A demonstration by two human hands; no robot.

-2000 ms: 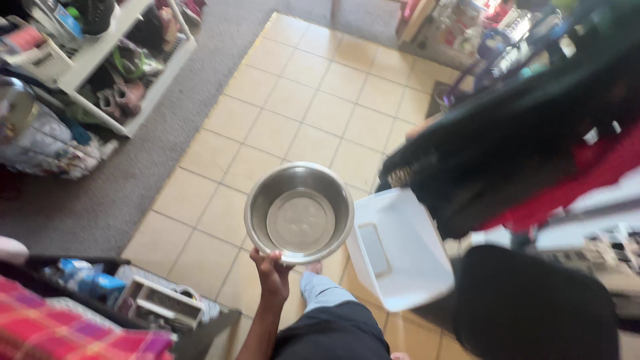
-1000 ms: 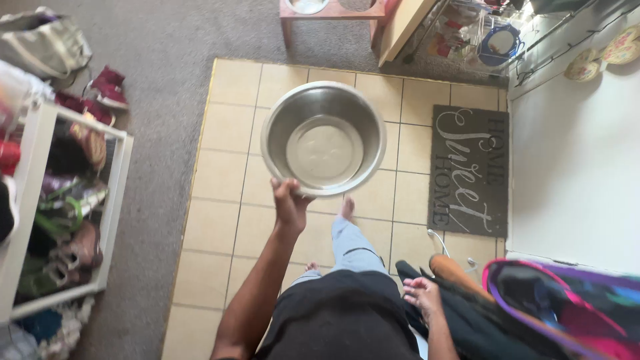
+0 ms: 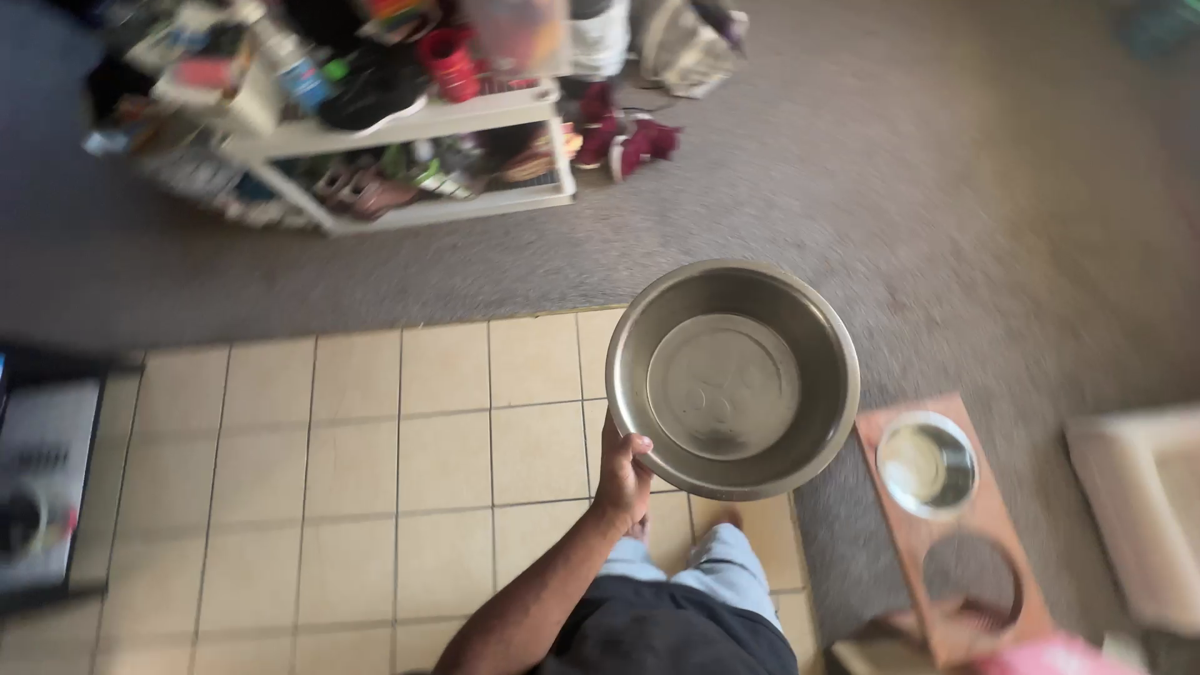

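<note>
My left hand (image 3: 624, 476) grips the rim of a large stainless steel bowl (image 3: 724, 386), thumb over the edge. The bowl is held out in front of me above the edge between tiles and carpet, and nothing shows inside it. To its lower right stands a wooden bowl stand (image 3: 1008, 525) with two round openings. A smaller metal bowl (image 3: 926, 465) sits in one opening; the other opening holds no bowl. My right hand is not in view.
A white shoe rack (image 3: 450, 211) with shoes and other items stands on the grey carpet at the upper left. Maroon shoes (image 3: 642, 145) and a beige bag (image 3: 689, 47) lie beside it. A beige cushioned item (image 3: 1139, 506), possibly a pet bed, is at the right edge.
The view has swung round to the shoe rack and the bowl stand. My left hand keeps hold of the large bowl throughout. My right hand, visible a second ago, is out of view.
</note>
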